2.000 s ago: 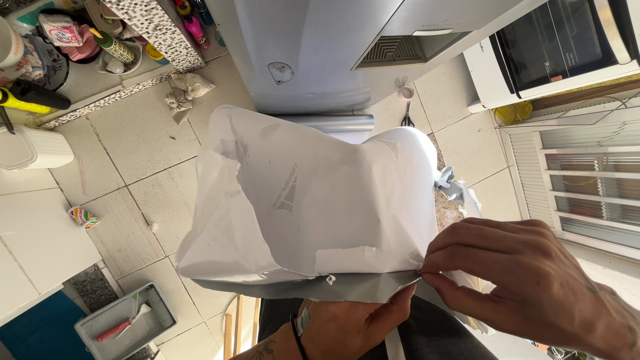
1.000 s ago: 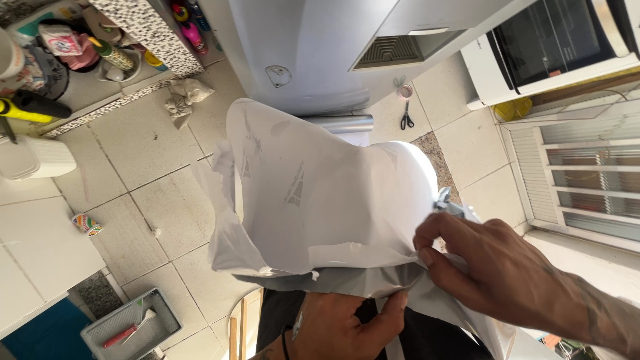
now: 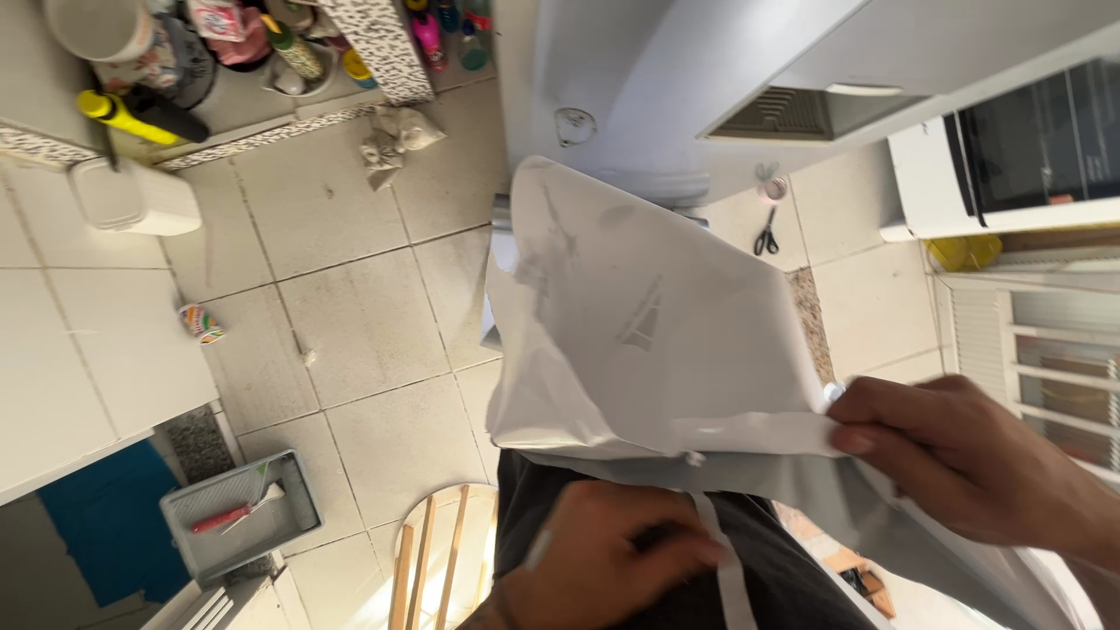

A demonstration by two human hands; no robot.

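Note:
A large white sheet with a grey reverse side (image 3: 674,324), perhaps adhesive vinyl or its backing, spreads across the middle of the view, its lower edge folded and torn. My right hand (image 3: 971,464) pinches that edge at the right between thumb and fingers. Below the edge, over the dark clothing, my left hand (image 3: 612,551) is blurred, with thumb and fingers curled apart and nothing visible between them. A narrow white strip (image 3: 731,560) hangs beside its fingertips; whether they touch it cannot be told.
A grey refrigerator (image 3: 612,105) stands ahead, with black-handled scissors (image 3: 766,238) and a tape roll (image 3: 773,189) on the floor near it. At the left are a paint tray (image 3: 302,490) with a red-handled brush, a paper cup (image 3: 202,324) and a white bin (image 3: 140,197). A round slatted wooden piece (image 3: 455,525) lies below.
My left hand has come off the sheet's lower edge and moved left and down. My right hand still grips the edge. The sheet's left side has shifted and folded inward.

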